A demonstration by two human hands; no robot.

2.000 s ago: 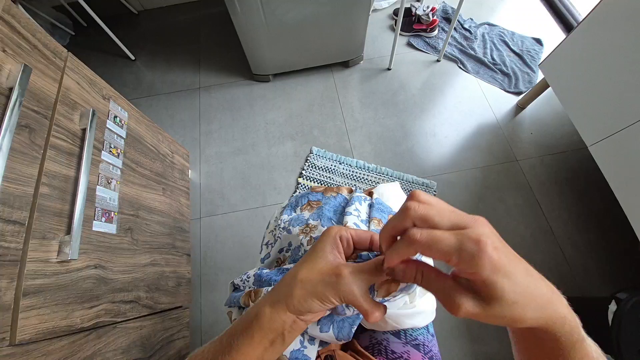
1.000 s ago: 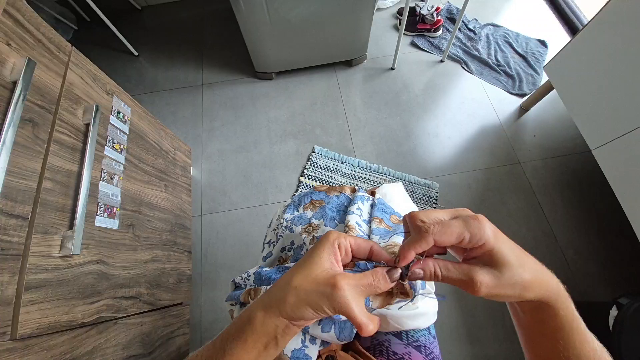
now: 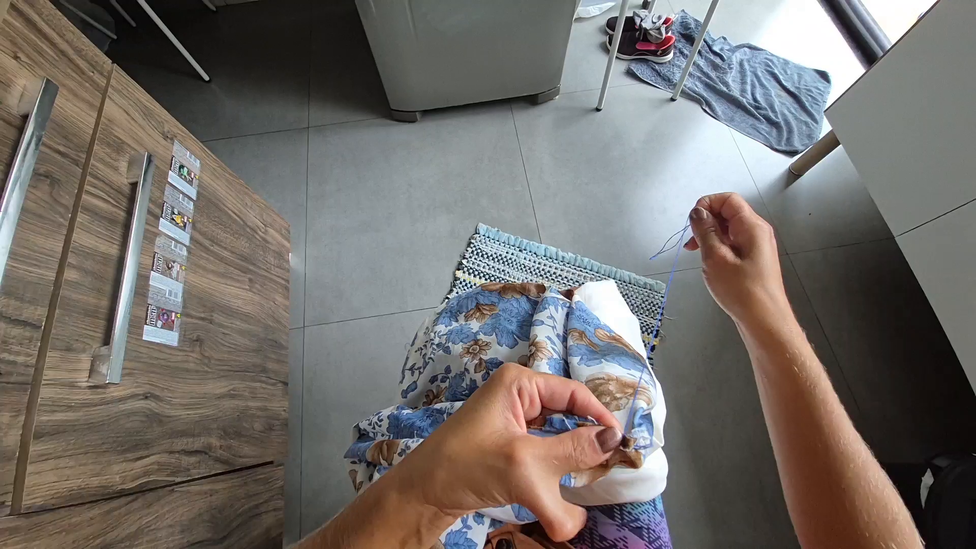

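Observation:
Floral fabric (image 3: 488,328) in white, blue and brown lies bunched over the lap. My left hand (image 3: 526,450) pinches a folded edge of it between thumb and forefinger, low in the view. Up and to the right, my right hand (image 3: 736,248) is closed on a blue thread (image 3: 669,286), which runs taut down to the fabric beside my left fingertips. A loose loop of thread sticks out left of the right fingertips. Whether a needle is between those fingers cannot be told. White cloth (image 3: 637,480) shows under the floral fabric.
A woven rug (image 3: 564,259) lies on grey floor tiles beyond the lap. Wood-grain cabinet fronts (image 3: 206,412) with metal handles stand at left. A white appliance (image 3: 473,53) is ahead; shoes (image 3: 640,42), a blue-grey towel (image 3: 751,91) and white furniture legs are at upper right.
My hands were together at the fabric; my right hand has moved up and right, drawing the blue thread out taut. My left hand still pinches the fabric.

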